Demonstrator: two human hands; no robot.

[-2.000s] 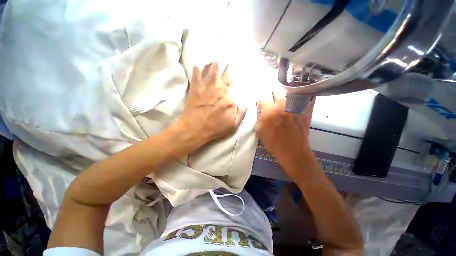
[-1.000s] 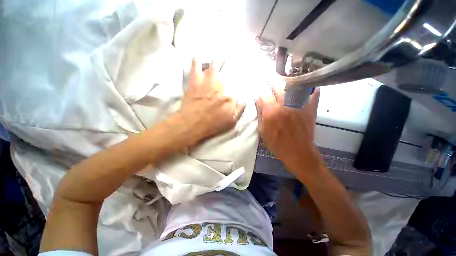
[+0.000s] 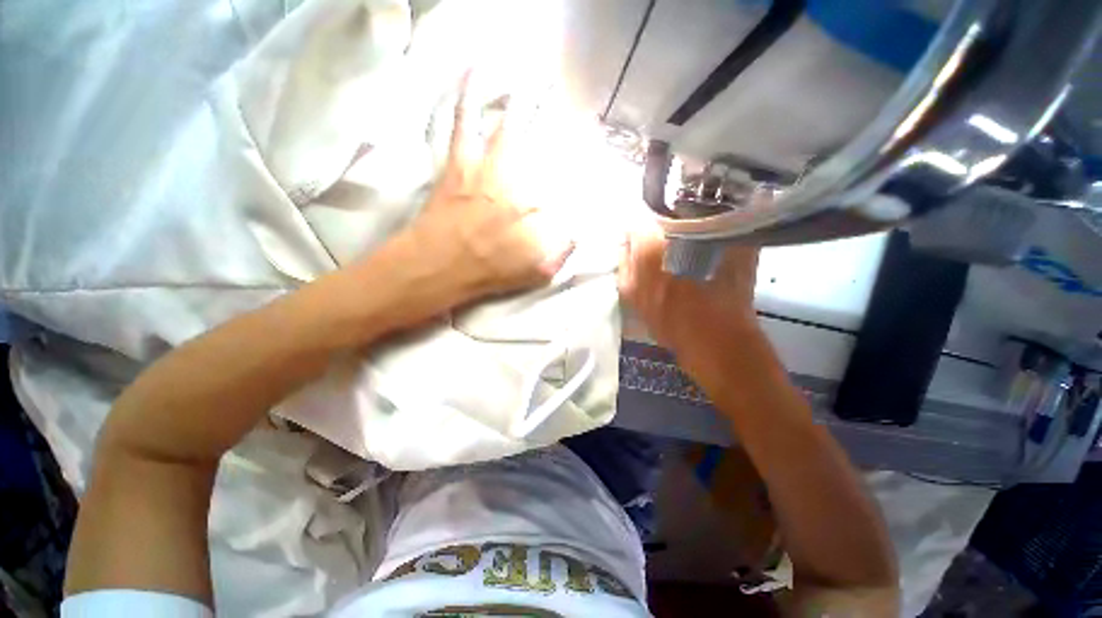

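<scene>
A large cream garment piece [image 3: 483, 386] lies in soft folds left of and below the sewing machine's needle area. My left hand [image 3: 483, 235] is bare and lies flat on the cloth with its fingers spread, the fingertips lost partly in lamp glare. My right hand [image 3: 691, 284] is bare and lies at the cloth's right edge, just below the machine head; its fingertips are partly hidden by a grey knob and the glare, so its hold is unclear. A thin white cord loop [image 3: 558, 392] lies on the cloth near its lower edge. The needle and presser foot cannot be made out.
The white sewing machine head [image 3: 773, 85] with its shiny round rim fills the upper right. A black phone [image 3: 900, 332] lies right of my right hand. A grey ruled table edge [image 3: 773, 392] runs along the front. More cream cloth [image 3: 284, 519] hangs at lap level.
The cloth under my left hand has shifted and its lower part lies flatter. The cord loop has moved up onto the cloth. My left hand has moved slightly left and up.
</scene>
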